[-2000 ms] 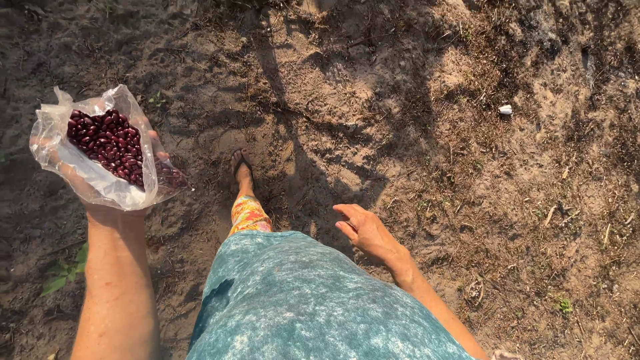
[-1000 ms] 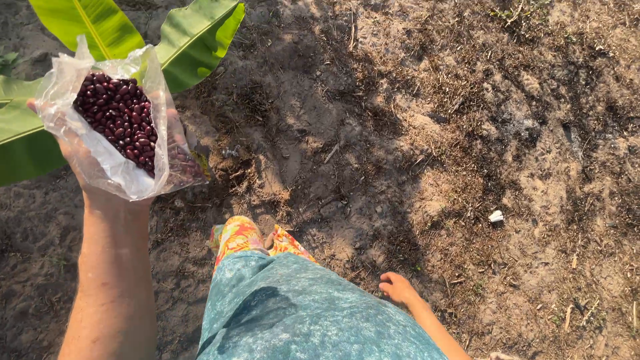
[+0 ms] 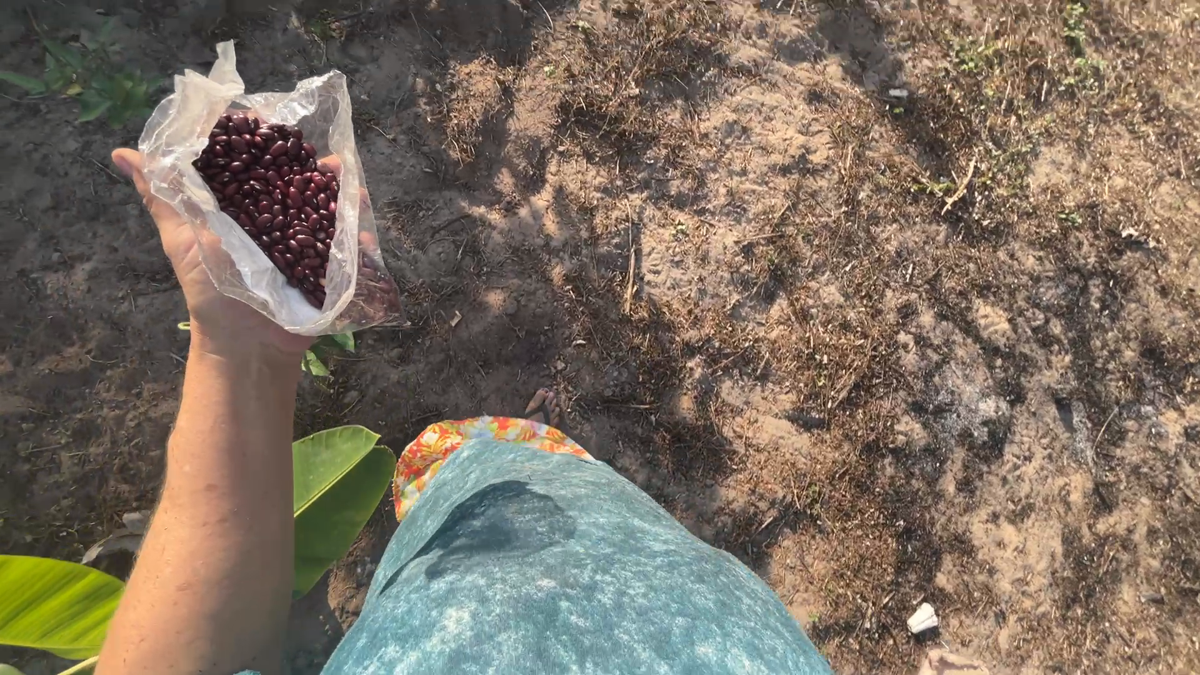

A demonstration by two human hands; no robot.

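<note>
My left hand is raised at the upper left, palm up, under a clear plastic bag whose mouth gapes wide. Dark red beans fill the bag, and some show through its lower right side. Fingertips show through and beside the plastic, with the thumb side at the left. My right hand is out of the frame. Below the bag, my blue-green shirt covers the lower middle, with orange and yellow patterned cloth past its hem.
Dry sandy soil with brown grass lies around my toes. Broad green leaves spread beside my left forearm, and a small green plant grows at the upper left. A small white scrap lies at the lower right.
The view has moved along over the ground; the broad leaves seen at the upper left are now at the lower left. My right hand has left the frame. My left hand still holds the bag.
</note>
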